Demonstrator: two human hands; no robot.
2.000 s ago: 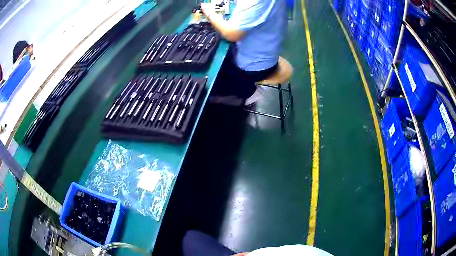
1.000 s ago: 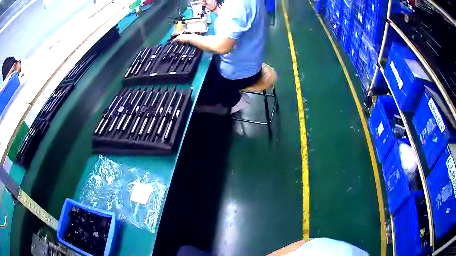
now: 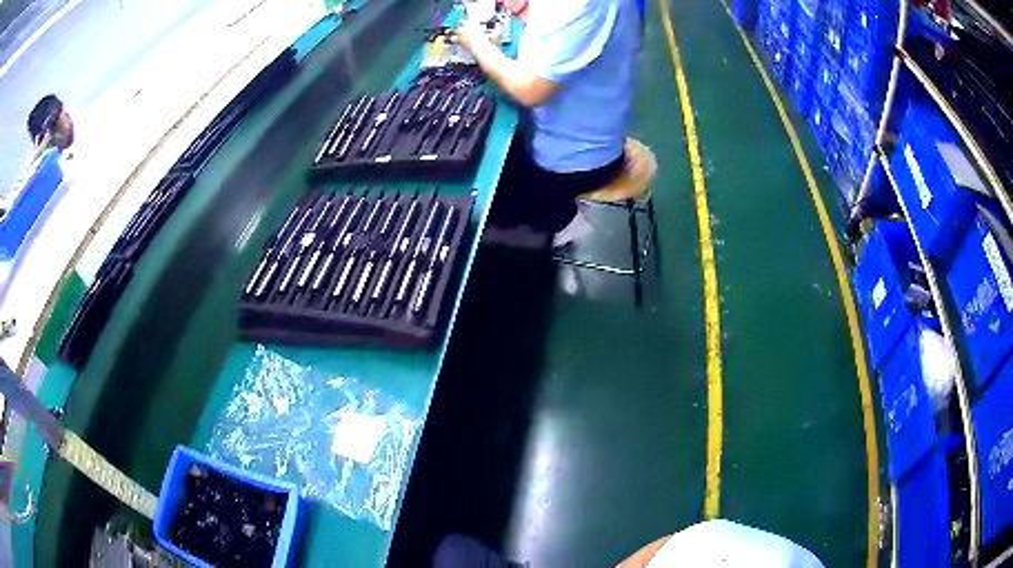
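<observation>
Neither of my hands shows; a pale sleeve (image 3: 733, 546) with a bit of bare arm is cut off by the bottom edge. The blue parts bin (image 3: 291, 530) holds many small black parts and stands on the green bench at the lower left. A clear crinkled plastic bag (image 3: 278, 416) with a white label lies beyond it. A black product tray (image 3: 333, 328) with silver and black rods in slots lies past the bag, and a second product tray (image 3: 389, 169) lies behind that one. The assembly jig (image 3: 120, 548) is partly visible, cut off at the bottom left.
A person in a light blue shirt (image 3: 583, 89) sits on a stool (image 3: 638, 175) at the bench. More trays (image 3: 139, 211) lie along the left. Another person's head (image 3: 48, 120) shows at far left. Racks with blue crates (image 3: 913, 388) line the right. A post (image 3: 106, 472) slants beside the bin.
The view swings left, then back right. The seated person's arm reaches over the far tray one second ago and is now back at the work beyond it. The bin, bag and near tray keep their places.
</observation>
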